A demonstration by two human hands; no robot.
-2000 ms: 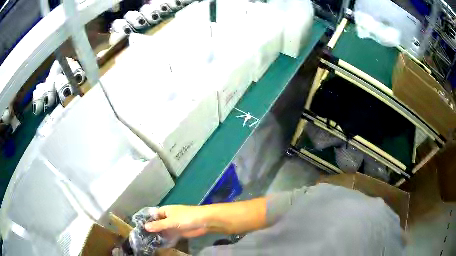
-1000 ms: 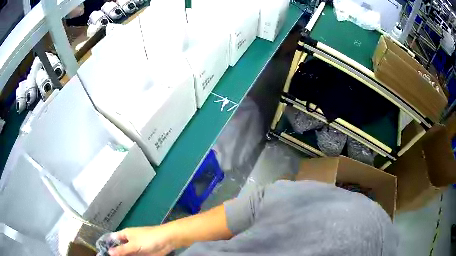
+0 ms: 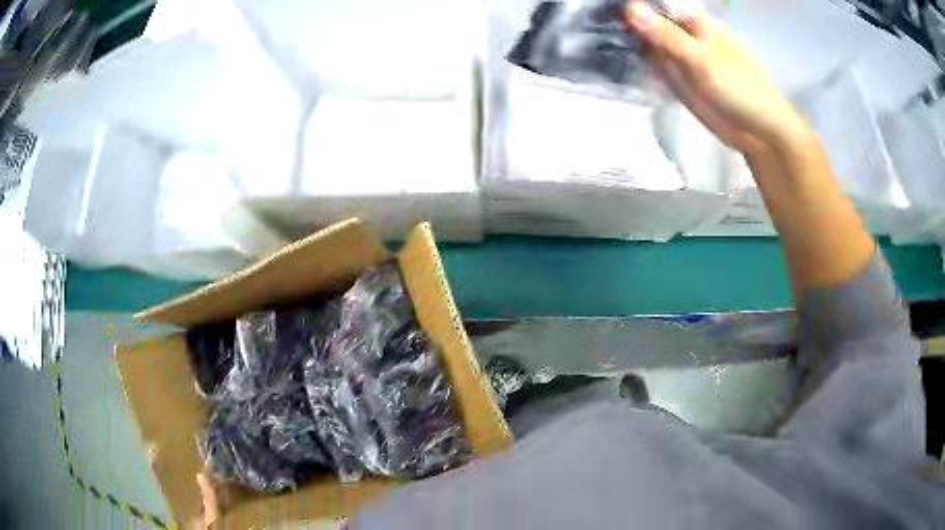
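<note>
My right hand (image 3: 725, 88) is raised at the upper right and holds a bagged black part (image 3: 580, 43) in crinkled clear plastic over an open white box (image 3: 580, 212). A brown carton (image 3: 155, 414), flaps open, is tilted in front of my body at the lower left. It is full of bagged black parts (image 3: 342, 383). Only a little of my left hand (image 3: 208, 504) shows, its fingers on the carton's near left edge; the rest is hidden or cut off.
A row of open white boxes (image 3: 389, 212) with raised flaps runs along the green bench (image 3: 622, 277). Yellow-black tape (image 3: 98, 492) marks the grey floor at the lower left. Several dark items show at the upper right edge.
The view has turned to face the row of boxes, and the carton is now largely in view. My right hand has moved from the carton up over a white box with a bagged part.
</note>
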